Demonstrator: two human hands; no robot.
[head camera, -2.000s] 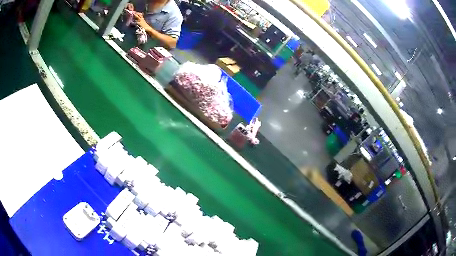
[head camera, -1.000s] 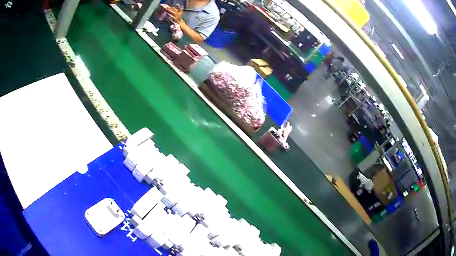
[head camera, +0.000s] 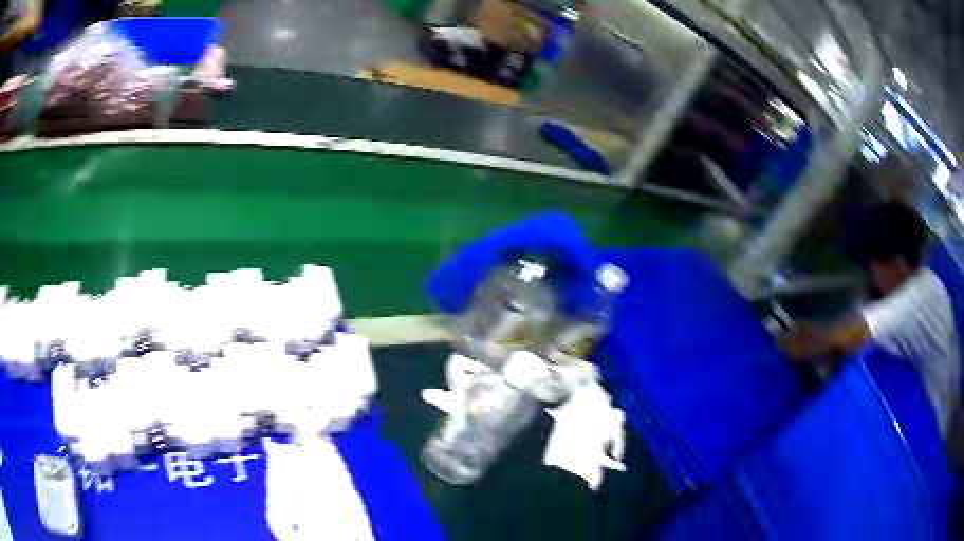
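White power units stand close together in two rows on a blue sheet with white lettering. A single white unit lies apart at the lower left. A blurred white elongated shape lies against the front row and is cut off by the bottom edge; I cannot tell what it is. I cannot make out my left hand or my right hand in the picture.
Clear bottles and limp white gloves are right of the rows, beside a blue item. Large blue totes stand at the right, near a person. The green belt runs behind the rows.
The view has swung right and levelled. The bottles, gloves, totes and person at the right have come into view; the white board has gone out. The rows appear farther left.
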